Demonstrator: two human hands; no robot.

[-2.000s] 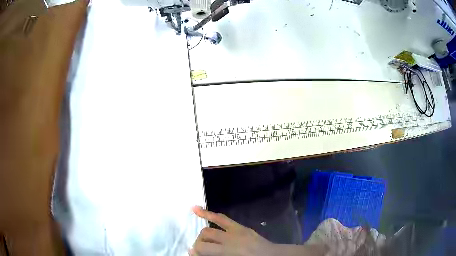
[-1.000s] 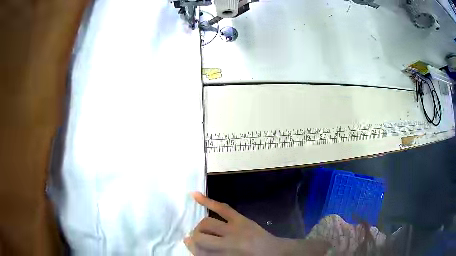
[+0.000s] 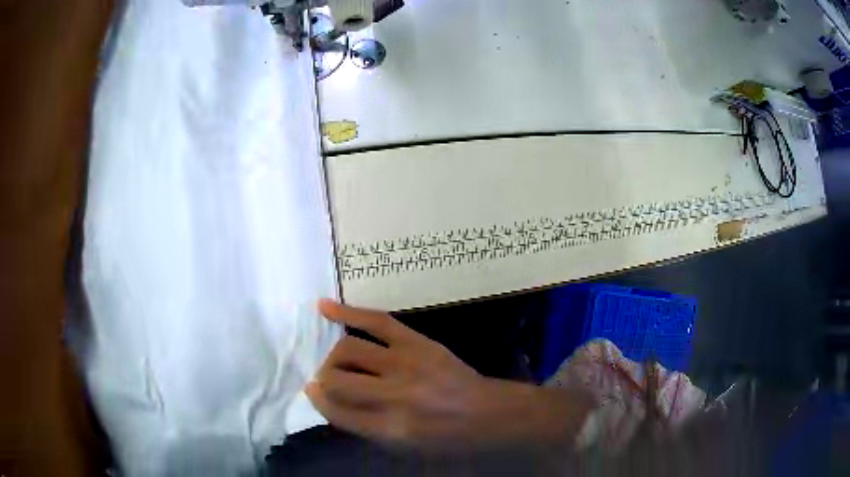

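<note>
A large white panel (image 3: pixel 205 214) runs from the presser foot (image 3: pixel 296 26) down past the front edge of the table. Its straight right edge lies along the foot. My right hand (image 3: pixel 401 377) is at the lower right edge of the panel, with the index finger extended on the edge and the other fingers curled on the cloth; the thumb is hidden. The panel is bunched and creased near this hand. My left hand is not in view.
The white table (image 3: pixel 503 186) has a printed ruler scale near its front edge. A black looped cord (image 3: pixel 774 154) lies at its right end. A blue crate (image 3: pixel 643 321) stands below. Brown material (image 3: pixel 37 205) is at far left.
The panel and my right hand have moved up and left in the picture; the hand is closer to the table's front edge. More folds show in the panel. Dark cloth now shows below the hand.
</note>
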